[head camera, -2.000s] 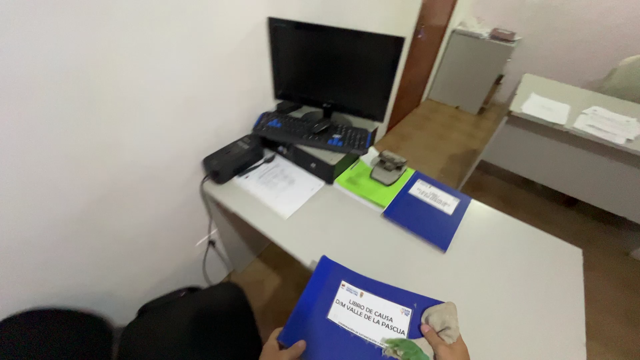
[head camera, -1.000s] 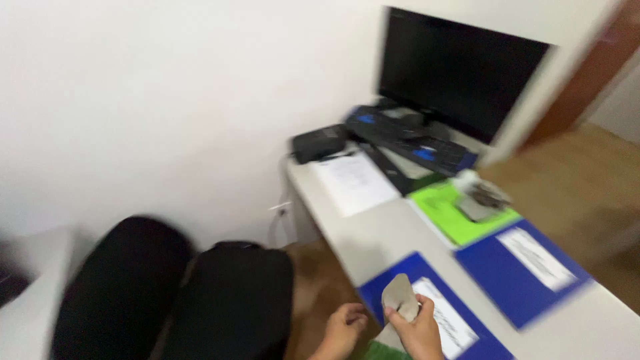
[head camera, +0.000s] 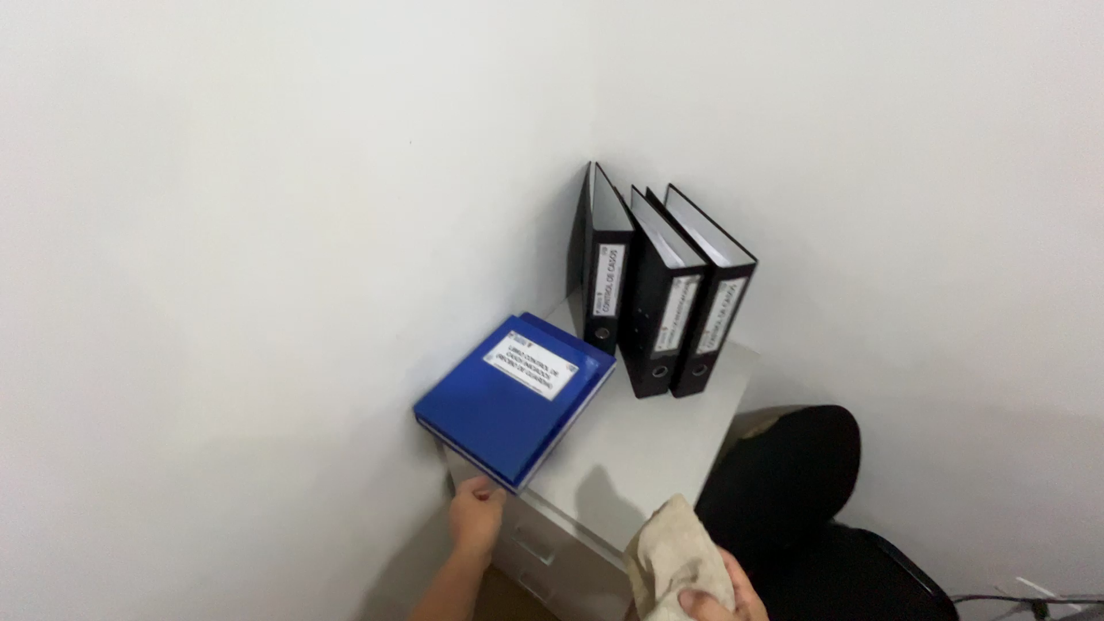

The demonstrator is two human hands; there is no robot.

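My right hand (head camera: 720,595) holds a beige cloth (head camera: 677,556) in front of a small cabinet's white top (head camera: 638,448). Just below the near corner of the blue hardcover books (head camera: 509,414) is my left hand (head camera: 477,509), its fingers curled; whether it touches or grips a book cannot be told. The books lie stacked at the left of the top, the upper one with a white label. Behind and to their right stand black lever-arch binders (head camera: 608,285) with labelled spines.
White walls meet behind the binders. Drawers with recessed handles (head camera: 535,545) are in the cabinet's front. Black chairs (head camera: 789,474) stand close at its right. A dark cable (head camera: 992,599) runs along the wall at the lower right.
The view has swung left from the desk with the monitor to the cabinet. Two seconds ago both hands were at a blue book; the cloth remains in my right hand.
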